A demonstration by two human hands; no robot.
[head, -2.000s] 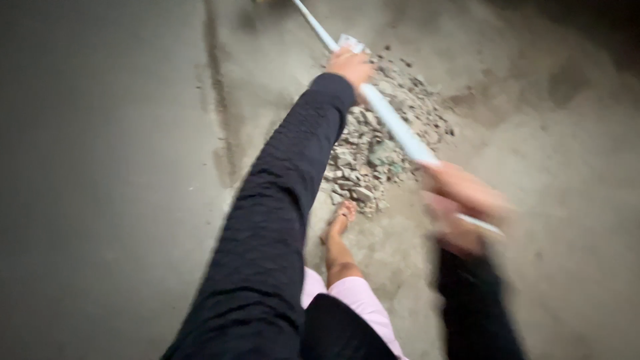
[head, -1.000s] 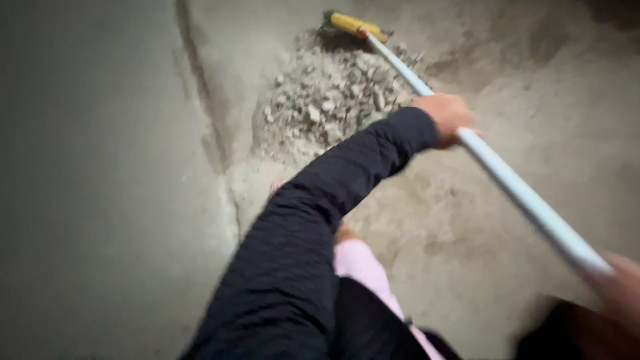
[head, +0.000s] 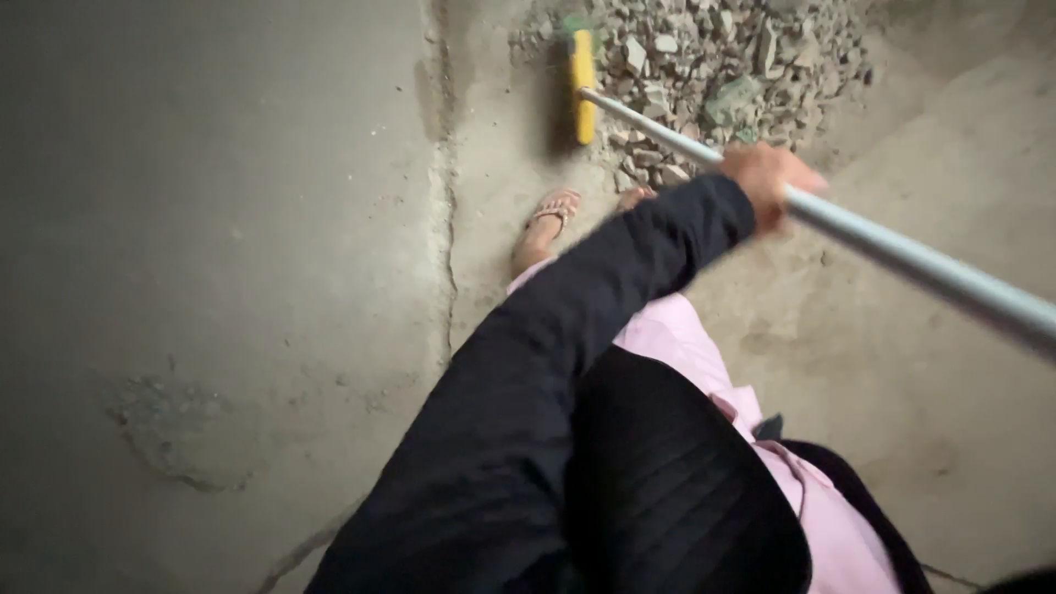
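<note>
My left hand [head: 766,183] is closed around the pale metal pole [head: 907,252] of a broom, partway along its length. The pole slants from the right edge up to the yellow broom head [head: 583,87], whose green bristles show at the top. That head is at the left side of a heap of broken rubble [head: 709,74]. Beyond the frame's right edge the pole continues, and my right hand is out of sight; only a bit of dark sleeve shows at the bottom right corner.
My sandalled feet [head: 554,210] stand close below the rubble on the concrete floor [head: 289,247]. A cracked seam [head: 450,206] runs down the floor left of my feet. A rough, chipped patch [head: 173,421] lies at lower left.
The broom head has moved from the far side of the heap to its left side, nearer my feet. My right hand, seen on the pole earlier, has left the view.
</note>
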